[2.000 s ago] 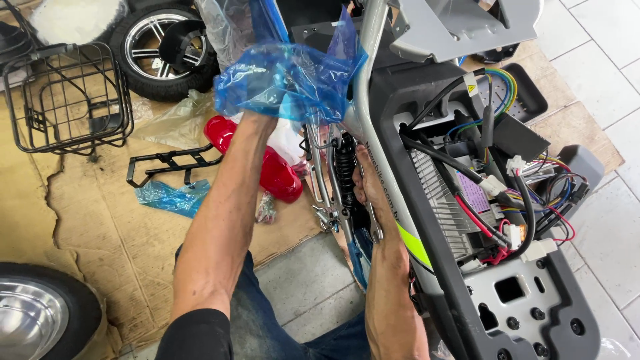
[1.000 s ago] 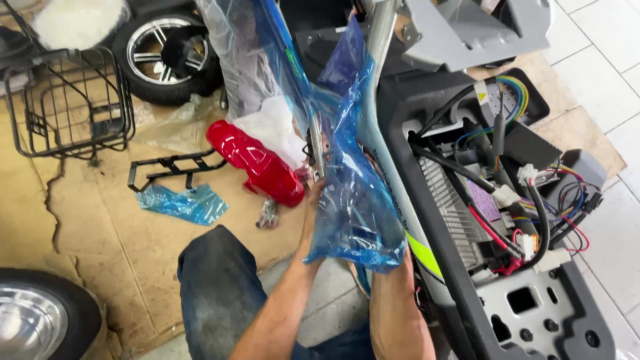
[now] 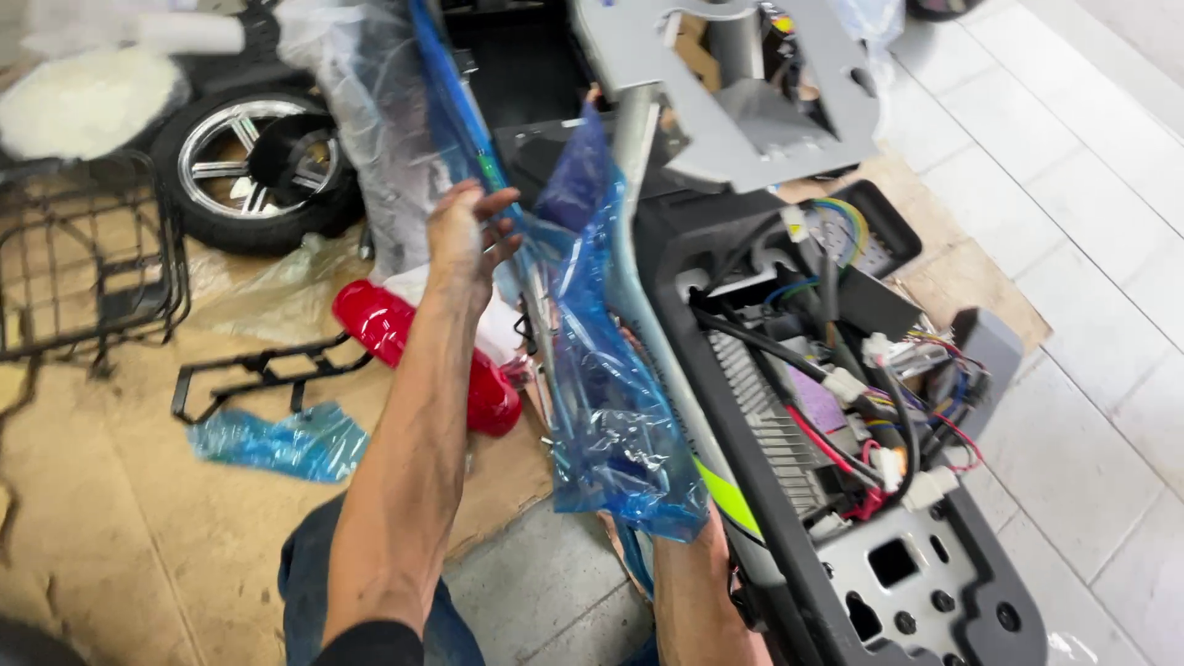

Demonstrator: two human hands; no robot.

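Note:
My left hand (image 3: 472,231) is raised beside the blue plastic film, fingers apart, near the blue-wrapped tube (image 3: 462,102) of the vehicle frame; whether a fingertip touches the tube is unclear. Blue plastic film (image 3: 620,407) drapes down along the silver side rail (image 3: 661,370) and covers my right hand, with only the forearm showing below it. What the right hand holds is hidden. Right of the rail, the open black body (image 3: 768,481) shows a finned metal controller (image 3: 768,416) and bundles of cables with white connectors (image 3: 846,384).
On brown cardboard (image 3: 102,499) at left lie a spoked wheel (image 3: 254,166), a black wire basket (image 3: 92,259), a black metal bracket (image 3: 277,375), a red fender (image 3: 490,398) and crumpled blue film (image 3: 287,444). A grey bracket plate (image 3: 740,92) juts out above. Grey tiles (image 3: 1073,231) lie at right.
The blue film, bunched high over the frame two seconds ago, now hangs down over my right hand. Since one second ago, my left hand has moved up from the film's lower left side.

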